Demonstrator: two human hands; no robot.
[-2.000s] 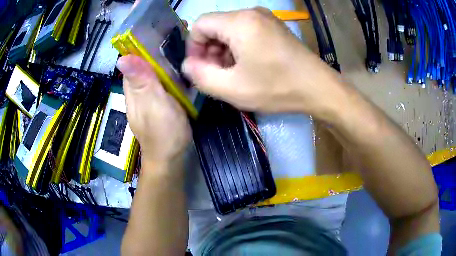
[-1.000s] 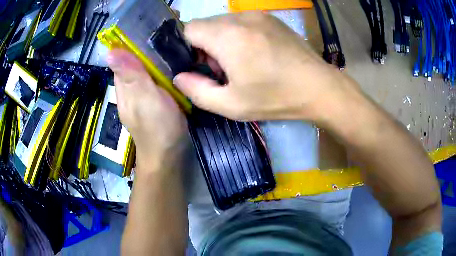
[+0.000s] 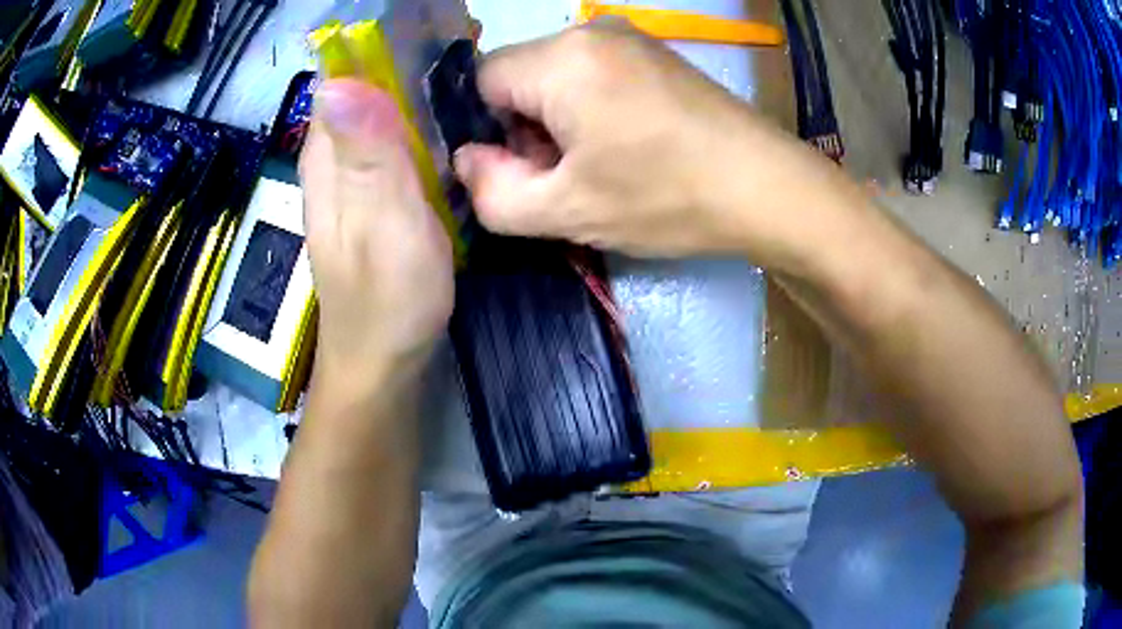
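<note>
My left hand [image 3: 375, 234] holds a battery pack [image 3: 406, 92] with yellow edges, tilted up on its side above the bench. My right hand [image 3: 603, 141] pinches a black adhesive pad [image 3: 461, 92] at the pack's silver face. Whether the pad is stuck or partly loose there, I cannot tell. A black ribbed housing [image 3: 548, 381] lies open below both hands, its upper end hidden by them. Thin red lead wires [image 3: 603, 295] run along its right side.
Half-assembled units with packs [image 3: 258, 283] and a blue circuit board [image 3: 148, 141] are piled at left. An orange pry tool [image 3: 689, 25] lies behind my right hand. Black cables [image 3: 917, 111] and blue cables [image 3: 1058, 135] hang at right. Yellow tape [image 3: 787, 455] lines the near edge.
The pack has turned more edge-on, so less of its silver face shows. My right hand stays at the black pad, which has become more raised and crumpled. The view has shifted slightly.
</note>
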